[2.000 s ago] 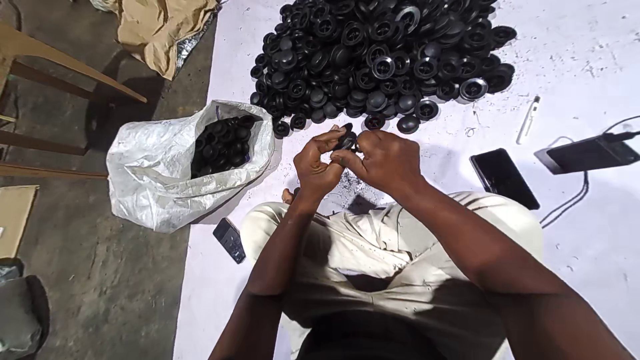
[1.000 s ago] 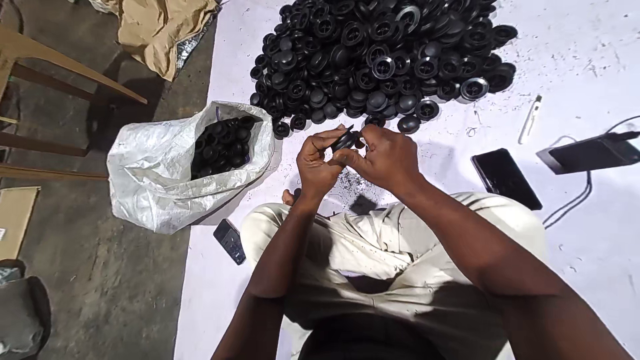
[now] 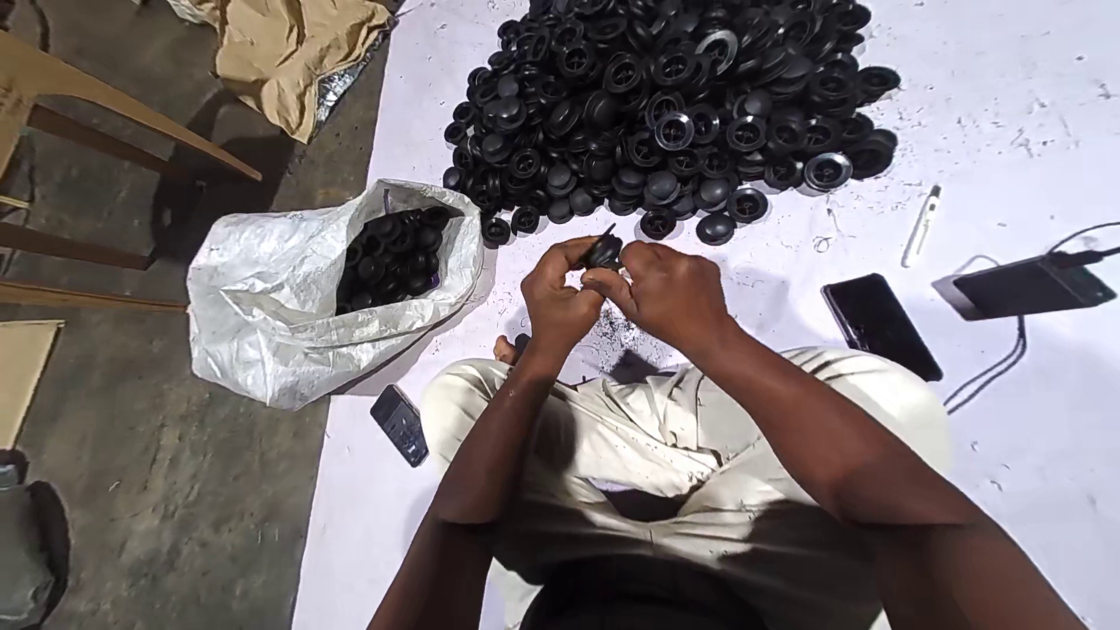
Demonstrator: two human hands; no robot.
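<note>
Between the fingertips of both hands is a small round black part (image 3: 604, 252), apparently rubber or plastic, with a thin strip sticking up from it. My left hand (image 3: 560, 293) grips its left side. My right hand (image 3: 669, 284) pinches it from the right, thumb and bent fingers near its edge; what the fingertips cover is hidden. Just beyond the hands lies a large heap of similar round black parts (image 3: 647, 131), some showing open, spoked undersides. Left of the hands, a white woven sack (image 3: 271, 306) lies with its mouth open and black parts inside. Dark crumbs are scattered below the hands.
A phone (image 3: 399, 425) lies by my left knee, a larger black phone (image 3: 882, 327) by my right. Farther right are a white pen-like tool (image 3: 921, 226) and a black device (image 3: 1032, 287) with cables. A wooden chair (image 3: 114, 96) and brown paper (image 3: 284, 52) are at the left.
</note>
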